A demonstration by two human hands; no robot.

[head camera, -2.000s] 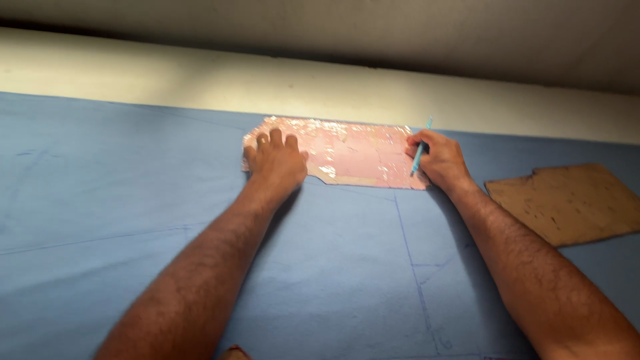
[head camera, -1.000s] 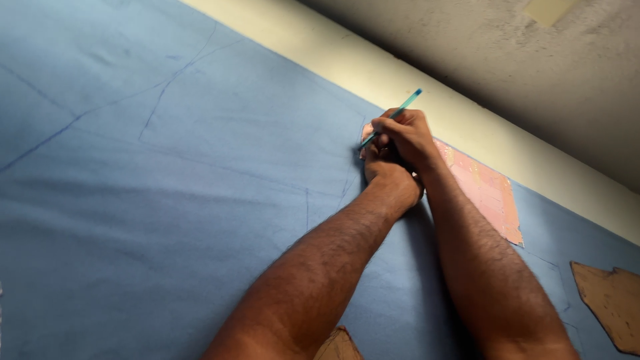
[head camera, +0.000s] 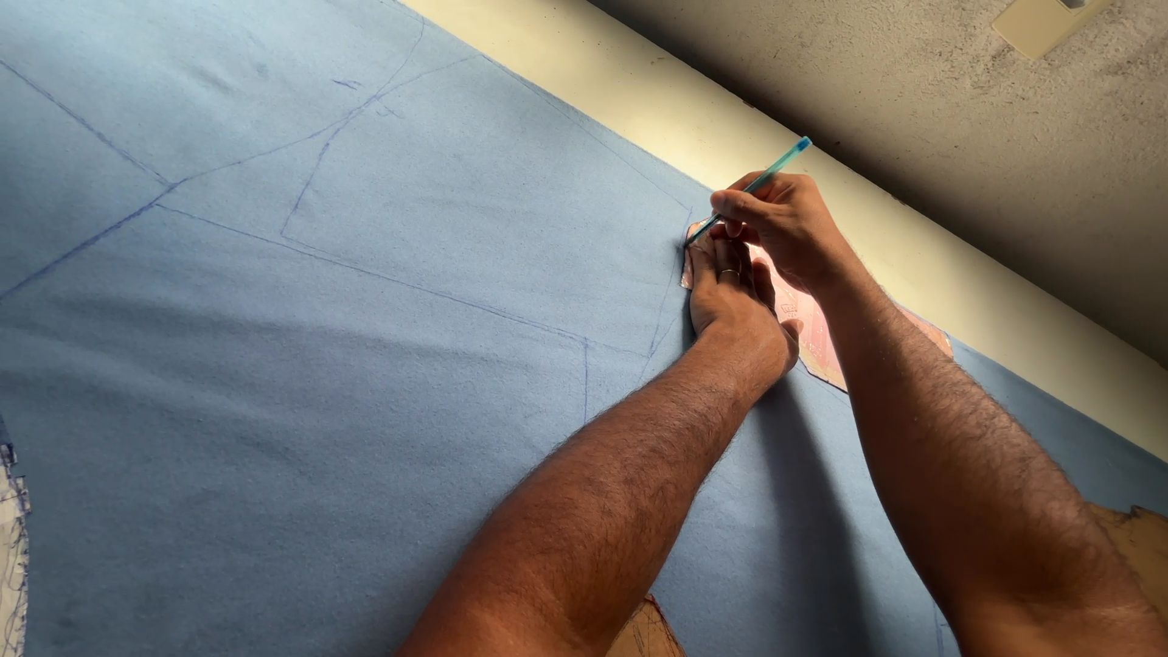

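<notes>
A pink pattern template (head camera: 823,342) lies on blue fabric (head camera: 365,438) along the fabric's far edge. My left hand (head camera: 739,297) lies flat on the template's left end, with a ring on one finger. In my right hand (head camera: 785,224) is a blue ballpoint pen (head camera: 774,169), tilted, its tip at the template's left edge beside my left fingertips. My right hand and forearm hide part of the template. Pen lines run across the fabric to the left.
A pale table border (head camera: 602,91) runs along the fabric, with a rough wall (head camera: 912,100) behind it. Brown card pieces lie at the bottom (head camera: 648,632) and lower right (head camera: 1136,543). A white piece with marked edges (head camera: 13,566) shows at far left.
My right hand has moved with the pen from the template's right end to its left end, next to my left hand. The view has tilted and shifted left.
</notes>
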